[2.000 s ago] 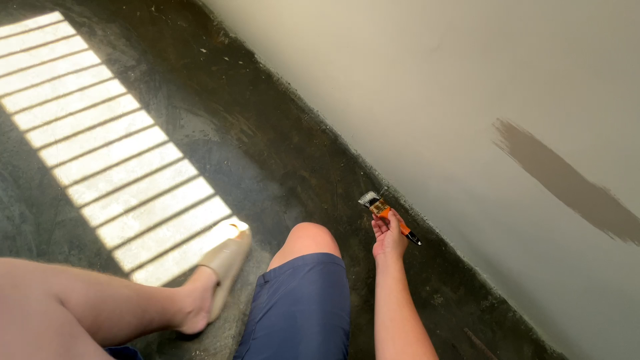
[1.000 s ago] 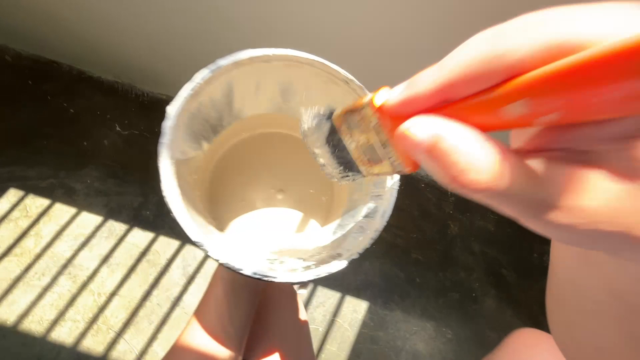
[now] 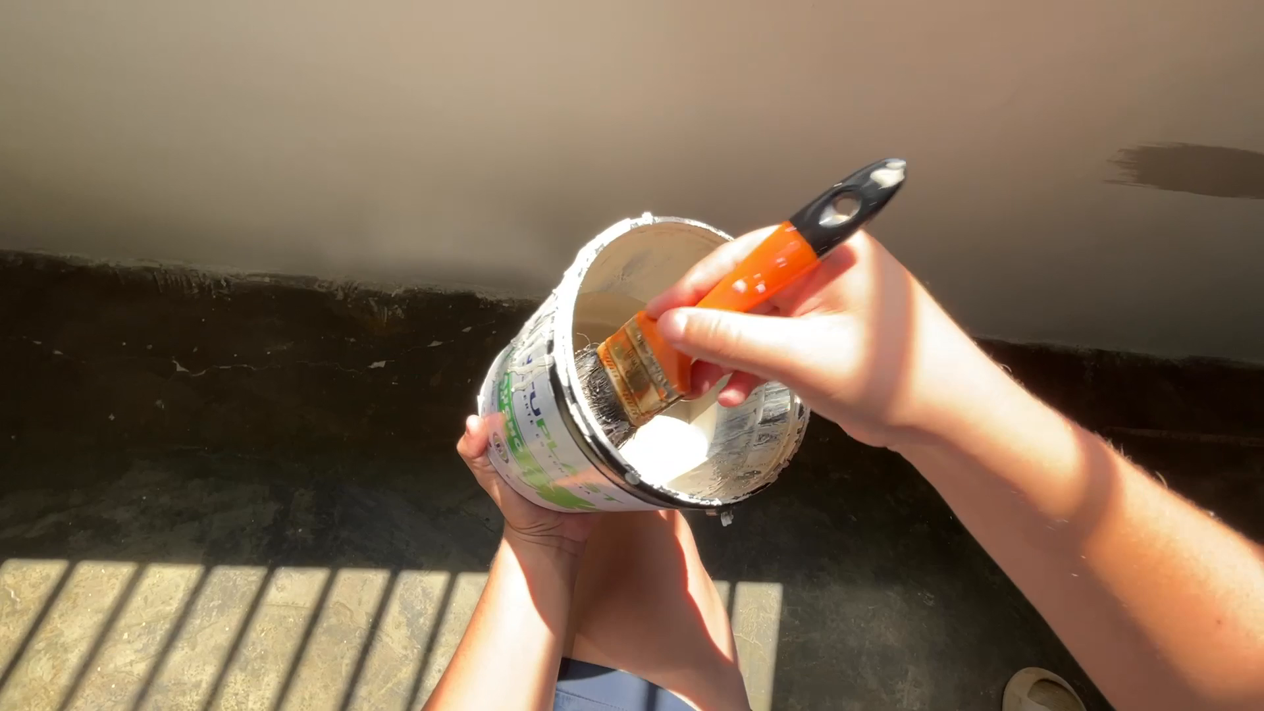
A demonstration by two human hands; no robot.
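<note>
My right hand [image 3: 790,336] grips a paintbrush [image 3: 760,272] by its orange and black handle, fingers near the metal ferrule. The brush's dark bristles reach inside the mouth of a paint bucket [image 3: 548,434], against or close to the inner left wall; whether they touch it I cannot tell. Pale paint [image 3: 667,449] lies in the bucket, brightly lit in one part. Tilted toward me, the bucket has a paint-crusted rim and a printed label. My left hand [image 3: 523,504] supports it from below at the lower left, most of its fingers hidden behind it.
A beige wall [image 3: 395,148] rises behind the bucket, with a darker brown paint patch [image 3: 1195,170] at the right. Below it runs a dark floor [image 3: 296,494] with barred sunlight. My bent leg [image 3: 652,602] is under the bucket, and part of a sandal [image 3: 1040,689] shows at lower right.
Two seconds ago the brush was in my right hand low by the wall, with no bucket in view. One second ago it was at the bucket's right rim; now its bristles are at the left inside.
</note>
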